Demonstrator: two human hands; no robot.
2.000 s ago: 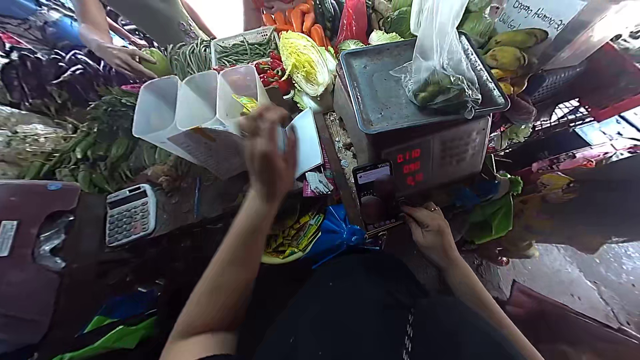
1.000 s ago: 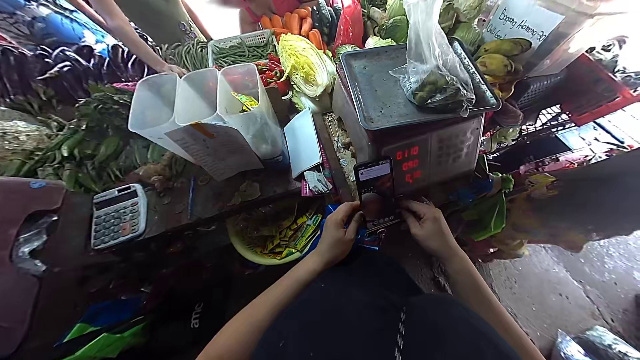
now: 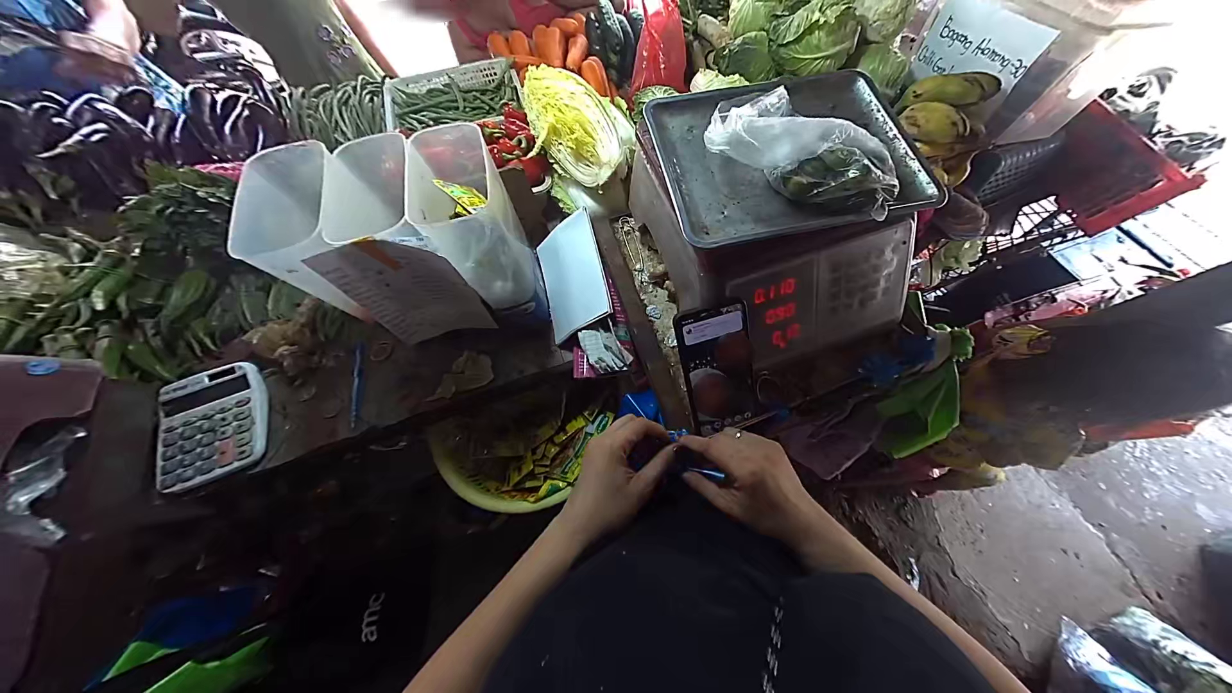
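My left hand (image 3: pixel 624 472) and my right hand (image 3: pixel 749 478) meet close to my body, fingers pinching a small blue item (image 3: pixel 707 473) whose kind I cannot make out. Just beyond them a smartphone (image 3: pixel 716 371) with a lit screen leans upright against the front of a digital scale (image 3: pixel 828 289) with red digits. On the scale's metal tray (image 3: pixel 703 217), a knotted-looking clear plastic bag (image 3: pixel 808 159) lies slumped over green vegetables. A yellow-green basket (image 3: pixel 462 472) of small packets is left of my left hand.
Three joined plastic containers (image 3: pixel 366 192) stand left of a white notepad (image 3: pixel 575 274). A calculator (image 3: pixel 212 426) and a blue pen (image 3: pixel 357 385) lie on the wooden ledge. Napa cabbage (image 3: pixel 577 125), carrots (image 3: pixel 553 43), eggplants (image 3: pixel 212 125) and bananas (image 3: pixel 938 120) surround the scale.
My hands have left the phone, come together nearer my body and now hold the blue item. The bag's top, upright before, has sunk onto the tray. The other person's hand has left the vegetables.
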